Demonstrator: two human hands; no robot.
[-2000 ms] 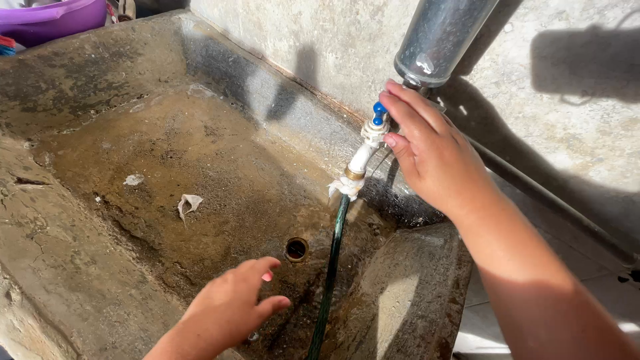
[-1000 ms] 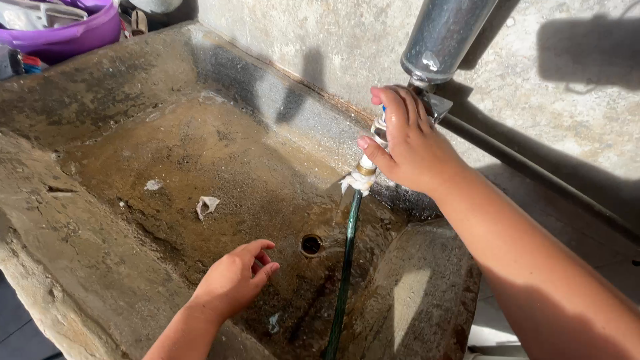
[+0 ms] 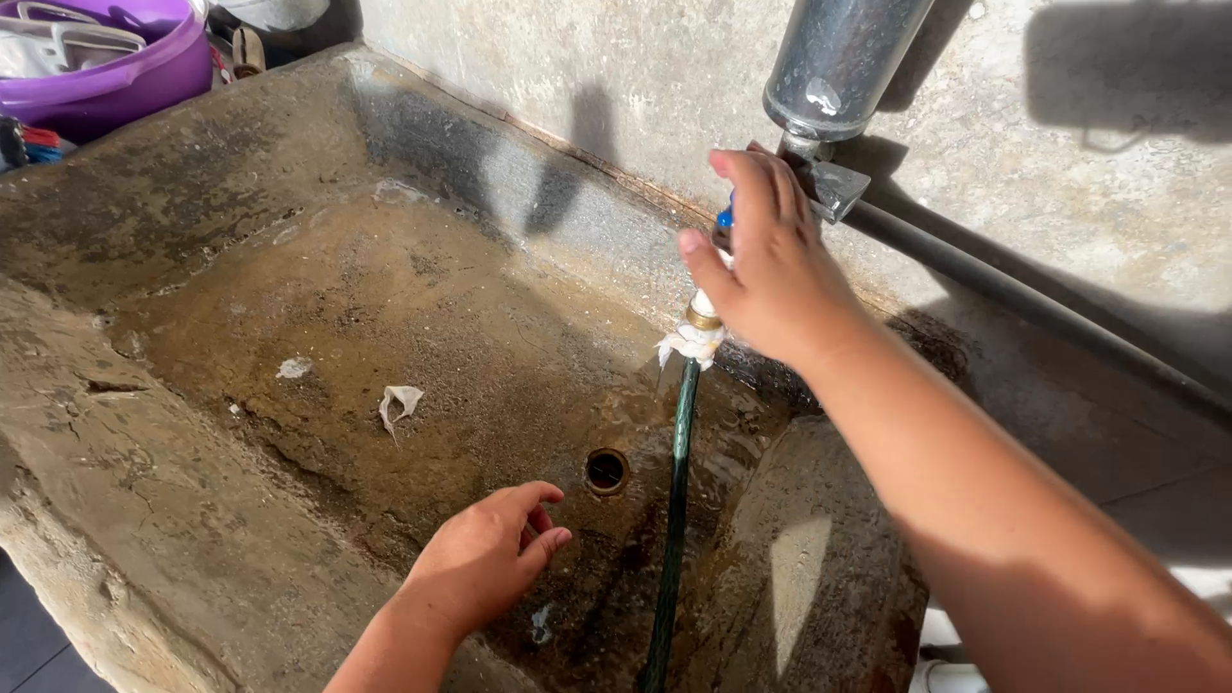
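My right hand [image 3: 770, 250] is at the tap on the far side of a concrete sink [image 3: 192, 452], thumb and fingers apart around its blue handle [image 3: 725, 218]; whether they touch it I cannot tell. Below the hand show the tap's white spout, a brass ring [image 3: 703, 320] and a ragged white wrapping [image 3: 691, 344]. From there a green hose [image 3: 680, 452] runs down past the drain hole [image 3: 606, 472]. My left hand [image 3: 486, 558] hovers over the basin with nothing in it, fingers loosely bent, left of the hose.
A white scrap [image 3: 398, 404] lies on the wet basin floor. Above the tap a grey cylinder [image 3: 837, 67] is fixed near the wall, and a dark pipe [image 3: 1039, 298] slants down to the right. A purple plastic tub [image 3: 125, 87] stands at the upper left.
Two seconds ago my right hand was beside the blue handle, which showed fully; now the hand partly covers the tap. My left hand's fingers have curled in. Water now shows around the wrapping and hose.
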